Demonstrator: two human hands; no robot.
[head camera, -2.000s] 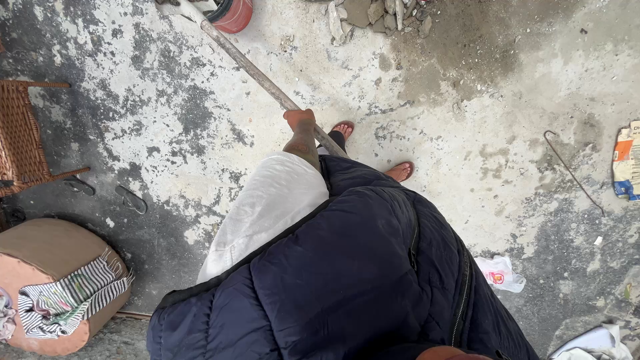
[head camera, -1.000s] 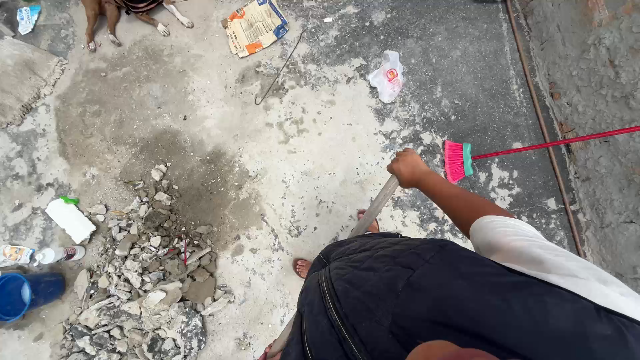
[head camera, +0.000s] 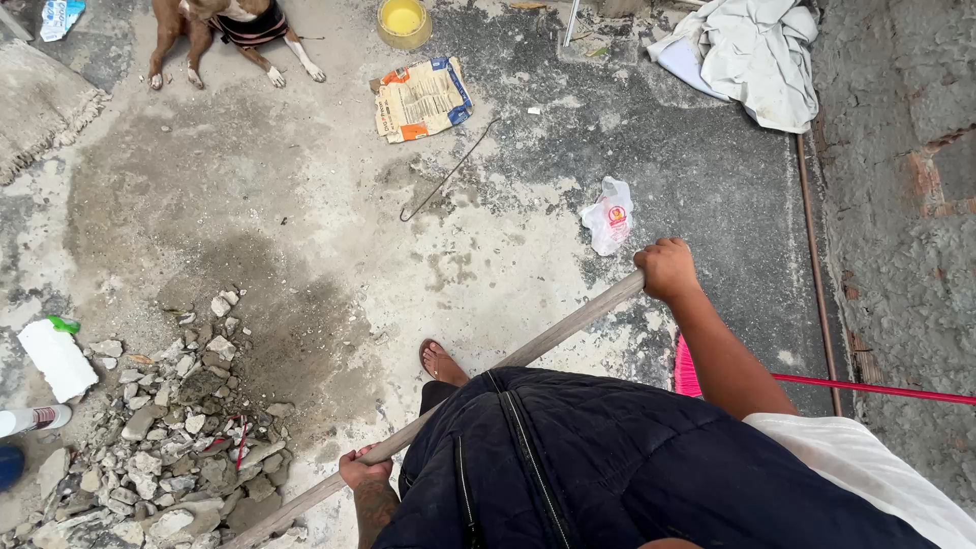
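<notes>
My right hand (head camera: 666, 268) is closed around the upper end of a long wooden handle (head camera: 564, 324). Lower down, my left hand (head camera: 364, 465) grips the same handle beside the dark padded vest. The handle runs slantwise across the front of my body, down to the bottom edge of the view, where its far end is out of sight. Left of my left hand lies a heap of broken concrete rubble (head camera: 183, 450). A pink broom (head camera: 686, 367) with a red stick lies to the right, partly behind my right forearm.
A dog (head camera: 229, 30) lies at the top left near a yellow bowl (head camera: 404, 23). An empty paper sack (head camera: 424, 101), a bent metal rod (head camera: 450, 175) and a plastic bag (head camera: 610, 216) lie on the floor. A rough wall (head camera: 900, 252) stands at the right, beside a pile of cloth (head camera: 755, 57).
The view has swung widely. My left hand, hidden or cut off one second ago, now shows on the handle. My right hand still holds the handle's upper end.
</notes>
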